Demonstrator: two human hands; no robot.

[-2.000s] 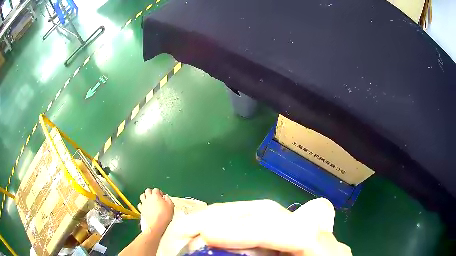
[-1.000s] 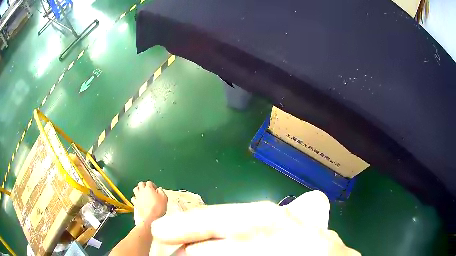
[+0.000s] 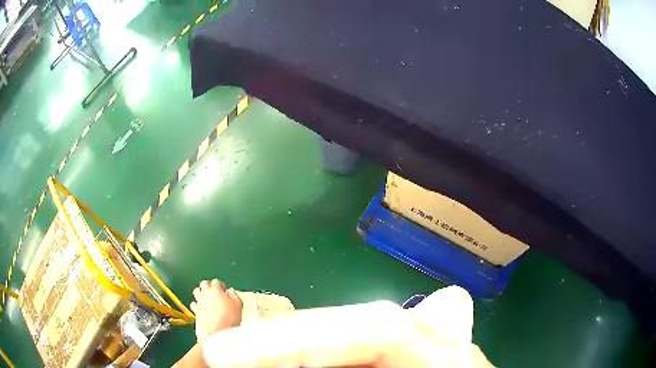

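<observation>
My left hand (image 3: 218, 309) rests palm down on my knee at the lower left, fingers pointing forward, with nothing visible in it. My right hand (image 3: 309, 338) is very close to the camera at the bottom centre, large and washed out by glare. Its fingers point left. The picture's bottom edge cuts it off, and whatever it may hold is hidden. No cup or flask shows.
A black-covered table (image 3: 431, 79) fills the upper right. Under its edge is a blue crate (image 3: 431, 255) with a printed cardboard sheet (image 3: 453, 219). A yellow-railed trolley (image 3: 93, 248) carries a taped carton (image 3: 61, 287) and clear packaging at left. Green floor has marking tape.
A blue piece seen below my right hand two seconds ago is out of view. My right hand stays close to the camera. My left hand remains on the knee; the view has shifted slightly.
</observation>
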